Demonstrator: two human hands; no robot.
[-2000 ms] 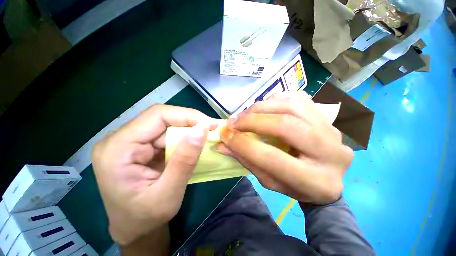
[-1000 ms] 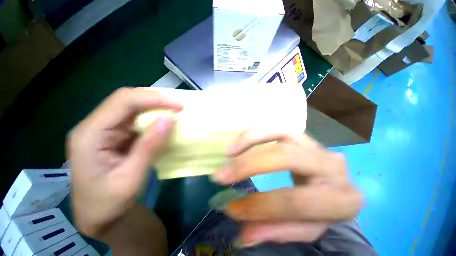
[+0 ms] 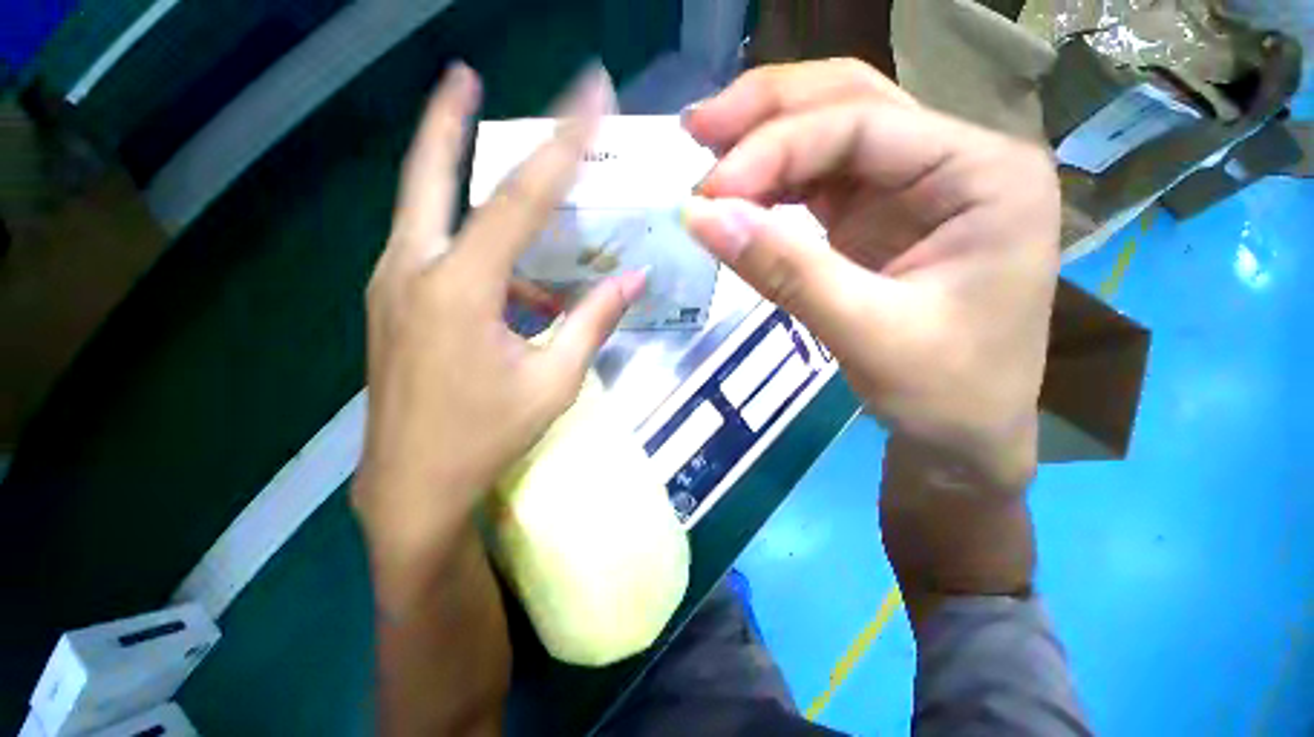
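Observation:
My left hand (image 3: 476,331) is in front of the white retail box (image 3: 634,274), index and middle fingers spread and blurred. The pale yellow label sheet (image 3: 598,533) hangs below its thumb, held by the folded fingers, with the exact grip hidden. My right hand (image 3: 908,245) is at the box's upper right side, thumb and index fingertips close together. A tiny pale spot, seemingly a seal sticker (image 3: 692,210), shows at the thumb tip. The box stands on the scale (image 3: 735,410), whose front panel shows below it. My left hand partly covers the box.
White retail boxes (image 3: 123,670) are stacked at the lower left. A brown carton with crumpled paper (image 3: 973,72) is at the upper right. An open brown carton (image 3: 1095,374) stands right of my right wrist. The dark green bench (image 3: 231,389) has a pale strip.
Both hands have moved up from the sheet to the box. My left hand has spread its upper fingers, and the sheet now hangs below it. The box and scale appear lower in view.

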